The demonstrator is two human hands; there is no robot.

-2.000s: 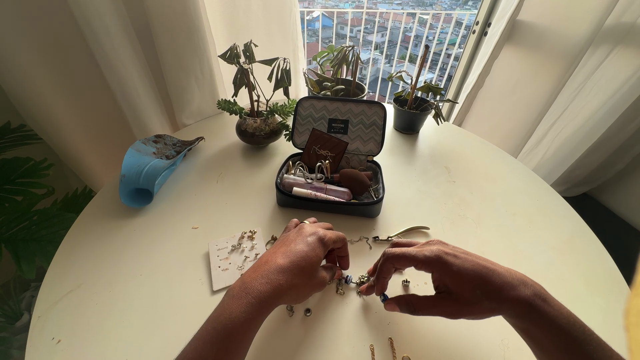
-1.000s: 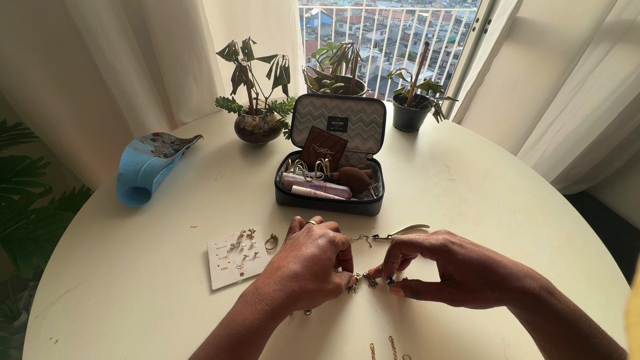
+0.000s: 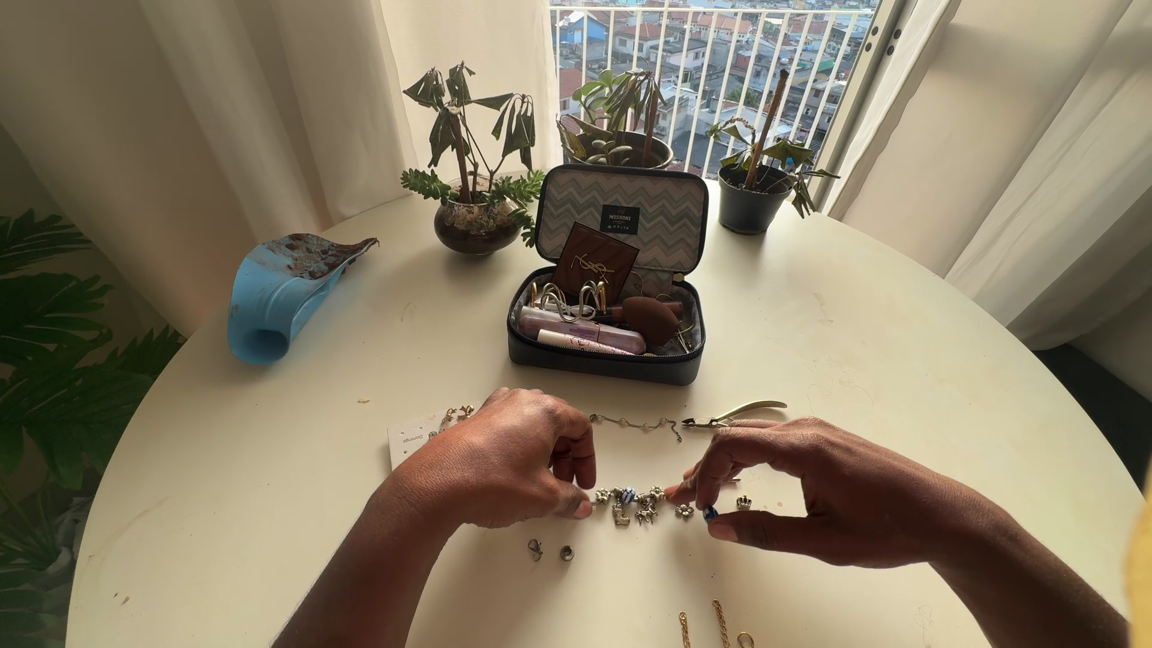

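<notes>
A row of silver-coloured charms and a blue-and-white bead (image 3: 628, 495) lies strung between my hands on the white table. My left hand (image 3: 504, 459) pinches the left end of this strand between thumb and fingers. My right hand (image 3: 792, 486) has fingertips at the strand's right end, and a dark blue bead (image 3: 710, 513) sits between its thumb and a finger. A loose flower-shaped charm (image 3: 684, 510) and a crown-like charm (image 3: 744, 503) lie near it. Below my left hand are a lobster clasp (image 3: 535, 549) and a small round metal bead (image 3: 567, 553).
Beyond my hands lie a thin bracelet (image 3: 634, 424) and metal nippers (image 3: 733, 416). An open cosmetics case (image 3: 607, 364) stands behind them. A jewellery card (image 3: 409, 438) is partly behind my left hand. Gold chains (image 3: 720, 621) lie at the near edge. A blue cut plastic container (image 3: 270, 301) and potted plants (image 3: 754, 202) stand farther back.
My hands have moved apart, and the charm strand now shows stretched between them. The clasp and the small bead are in view below my left hand.
</notes>
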